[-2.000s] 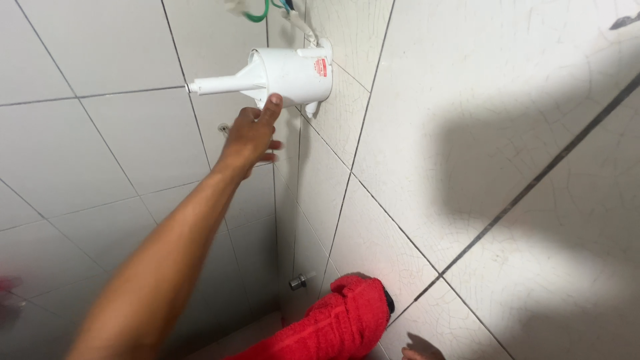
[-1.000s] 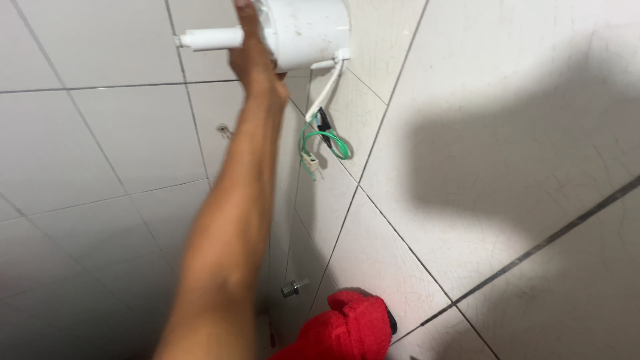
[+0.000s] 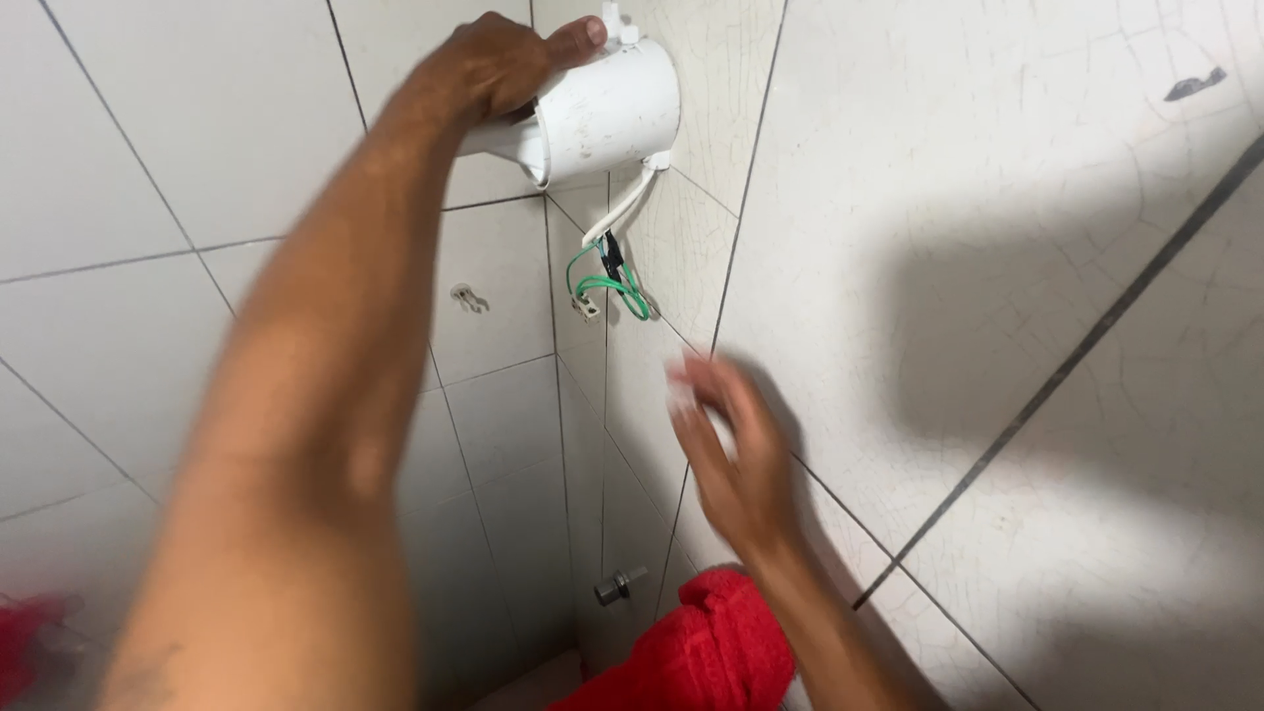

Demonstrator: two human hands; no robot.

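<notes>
A white plastic electric shower head (image 3: 612, 114) sits against the tiled wall near the corner. My left hand (image 3: 518, 64) grips its upper front edge, thumb on top of the casing; the fingers are partly hidden. From the unit's underside hangs a white cable (image 3: 622, 207), along with green wires (image 3: 617, 286), black tape (image 3: 612, 255) and a small pale connector (image 3: 585, 309). My right hand (image 3: 736, 449), blurred, is raised below and right of the wires, touching none of them. Its thumb and fingers look apart, and no held object can be made out.
White tiled walls (image 3: 987, 128) meet in a corner. A metal valve stem (image 3: 614, 589) sticks out low down, and a small fitting (image 3: 464, 294) sits on the left wall. Red towel-like cloth (image 3: 706, 647) lies below my right hand; a blurred red thing (image 3: 30, 632) is at lower left.
The shower head has turned: its wires were above it two seconds back and hang below it now. My left hand has shifted onto its upper edge. My right hand has risen into view.
</notes>
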